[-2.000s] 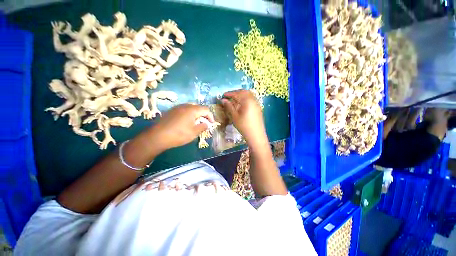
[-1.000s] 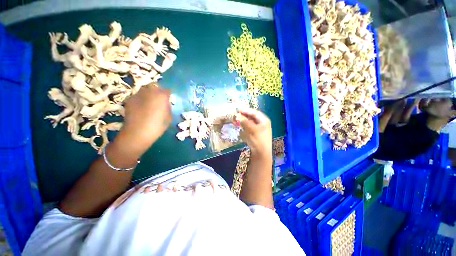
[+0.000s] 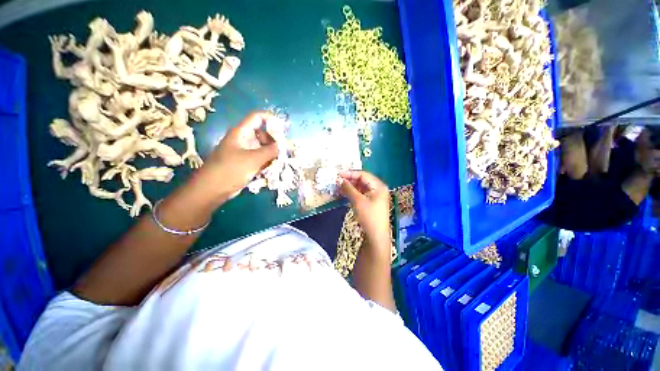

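Observation:
A loose heap of beige limbs (image 3: pixel 127 101) lies on the green bench. My left hand (image 3: pixel 242 148) is pinched on a pale piece, apparently a limb, above a small separate group of limbs (image 3: pixel 281 181). Beside this group is a tan pad (image 3: pixel 311 197) with a white wad (image 3: pixel 327 177) on it, blurred by glare. My right hand (image 3: pixel 365 194) has thumb and finger at the wad's right edge; whether they hold anything is too small to tell. Yellow-green rings (image 3: pixel 369 72) lie in a flat pile beyond the pad.
A blue tote (image 3: pixel 438 145) full of beige parts stands right of the rings. Small parts (image 3: pixel 349 246) show below the bench edge. Stacked blue trays (image 3: pixel 474 308) and a green crate (image 3: pixel 539 257) are lower right. Another person's arm (image 3: pixel 575 156) shows at far right.
My left hand has moved right from the heap's edge to above the small limb group. My right hand has lowered its fingertips to the white wad. The whole view has shifted slightly.

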